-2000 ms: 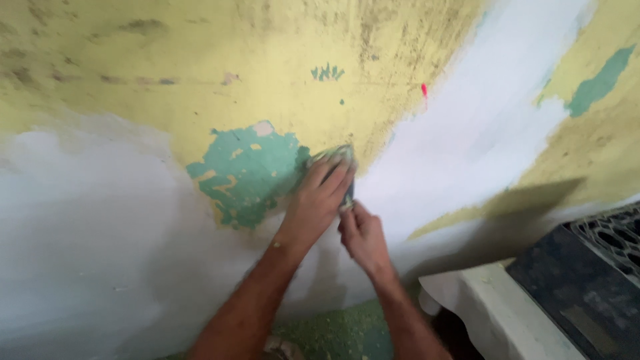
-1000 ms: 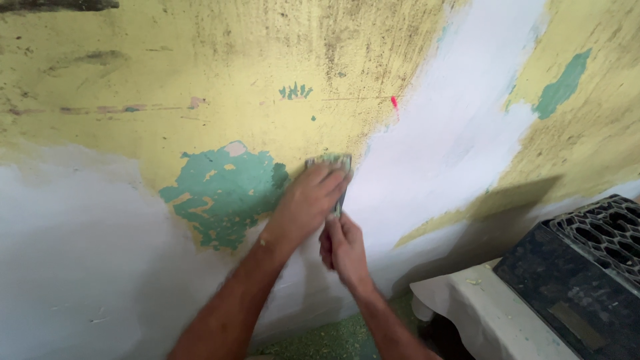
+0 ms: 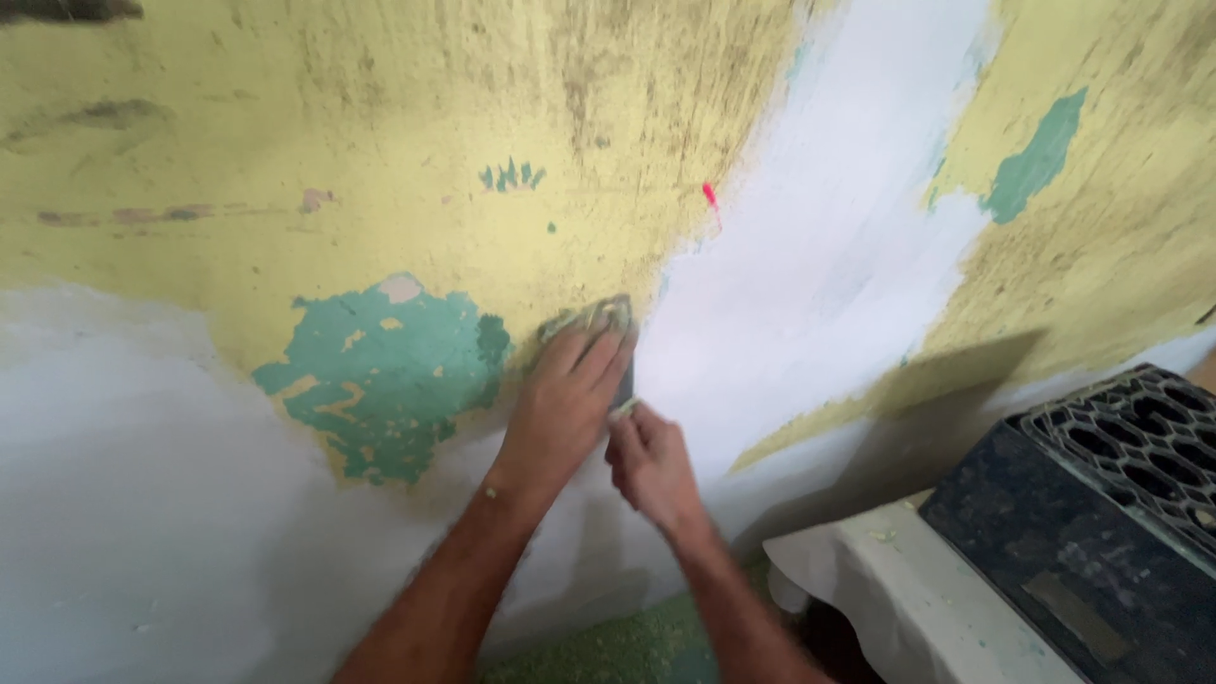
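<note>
A scraper (image 3: 624, 380) with a broad blade, partly hidden by my fingers, lies against the yellow painted wall (image 3: 427, 104). My right hand (image 3: 651, 461) is closed around its handle, below the blade. The fingers of my left hand (image 3: 570, 389) press flat on the blade, near its upper edge, where paint scrapings have gathered. To the left of the blade is a bare green patch (image 3: 408, 366) with ragged edges and flecks of yellow. White filled wall (image 3: 779, 313) begins just right of the blade. A small red mark (image 3: 710, 195) shows above it.
At the lower right, a black plastic crate (image 3: 1064, 532) with a honeycomb pattern stands on a surface draped with a pale cover (image 3: 893, 560). Green flooring with debris (image 3: 617, 651) shows at the bottom. Another green patch (image 3: 1040, 161) is on the wall at the upper right.
The view has shifted slightly. Both hands have stayed on the scraper, in nearly the same stretch of wall right of the green patch.
</note>
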